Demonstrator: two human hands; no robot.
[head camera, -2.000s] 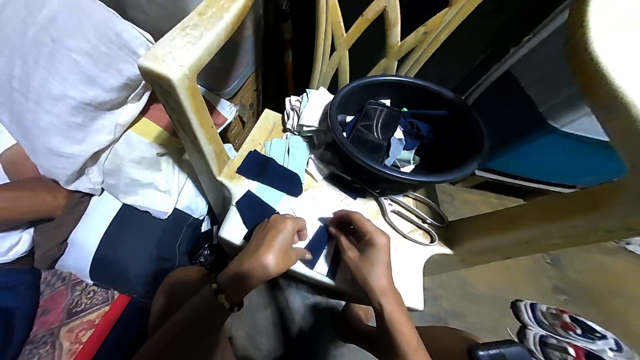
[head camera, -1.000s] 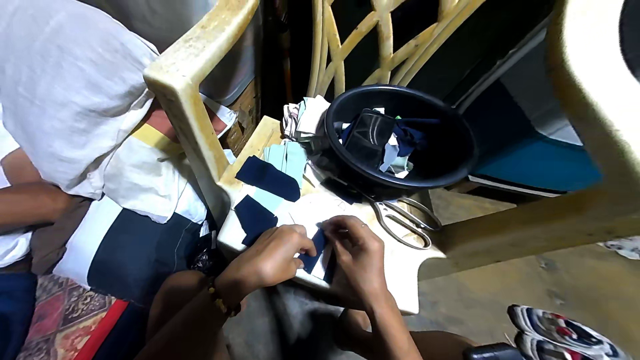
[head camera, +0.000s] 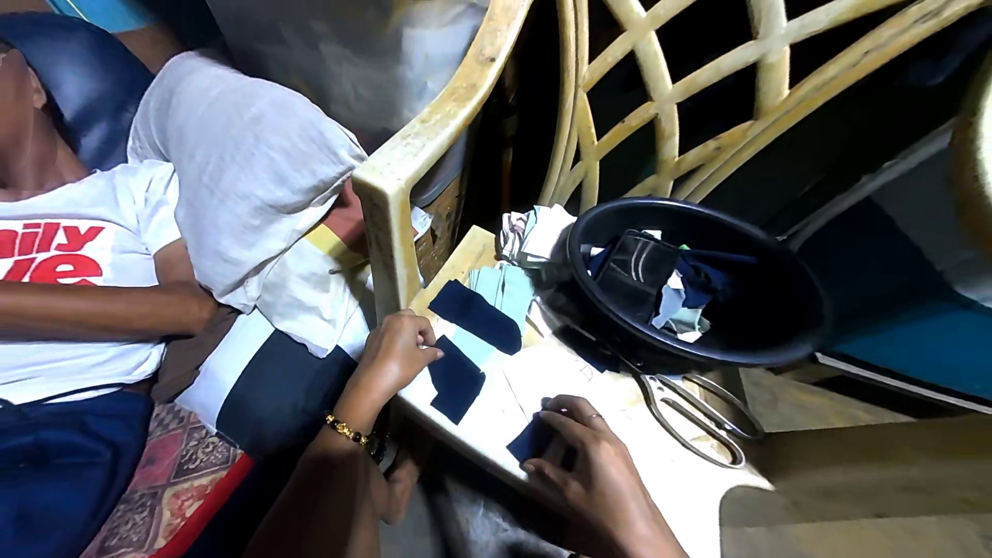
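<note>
On the seat of a plastic armchair (head camera: 674, 496), my left hand (head camera: 399, 349) has its fingertips at the edge of a dark navy fabric piece (head camera: 456, 380). Whether it pinches the piece is unclear. My right hand (head camera: 585, 457) rests over another navy piece (head camera: 528, 442), fingers on its edge. A longer navy piece (head camera: 477, 316) lies behind, partly over pale green fabric pieces (head camera: 504, 287). White paper or fabric (head camera: 542, 380) lies between the hands. Metal scissors (head camera: 697, 418) lie at the right, their blades hidden beside a black basin (head camera: 697, 356).
The basin holds fabric scraps (head camera: 686, 294) and a black item (head camera: 635, 267). Folded cloths (head camera: 536, 232) sit at its left. The chair's armrest (head camera: 434, 132) rises at the left. Beyond it are a grey pillow (head camera: 248, 170) and a person (head camera: 85, 294) lying down in a white shirt.
My left hand has moved left, away from my right hand, to the navy piece at the seat's left edge. My right hand stays at the front piece. The view has shifted left.
</note>
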